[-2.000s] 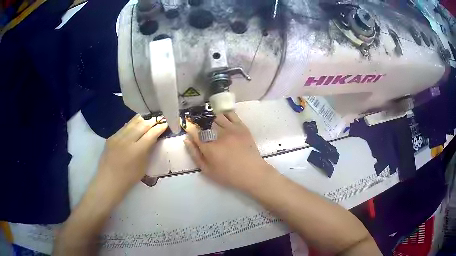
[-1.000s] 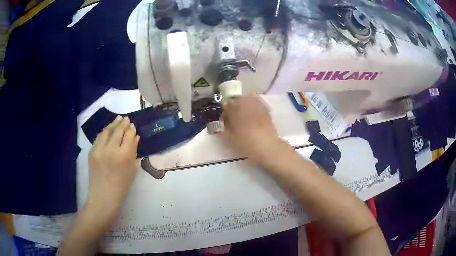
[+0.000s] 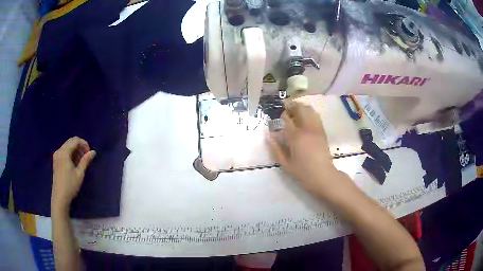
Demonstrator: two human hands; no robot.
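Observation:
My left hand (image 3: pixel 71 164) is at the far left over the navy cut panels (image 3: pixel 100 180), with its fingers curled. Whether it grips any cloth is unclear, dark on dark. My right hand (image 3: pixel 304 140) is just right of the presser foot (image 3: pixel 253 119) and the silver ridged block (image 3: pixel 276 124), below the cream knob (image 3: pixel 297 83). Its thumb points left and down, and its upper fingertips are partly hidden near the head. The lit needle plate (image 3: pixel 225 129) shows bare metal under the foot, with no patch on it.
The HIKARI machine head (image 3: pixel 328 58) spans the top. Dark labels (image 3: pixel 375 159) lie right of the needle, with blue and orange snips (image 3: pixel 351 107) and a barcoded tag (image 3: pixel 378 119) behind. Dark cloth (image 3: pixel 423 153) lies at right. A red basket (image 3: pixel 466 256) is at lower right.
The navy patch with its label has left the presser foot area and is not distinguishable now. My left hand has moved left onto the panels. My right hand remains beside the foot. The view has shifted left.

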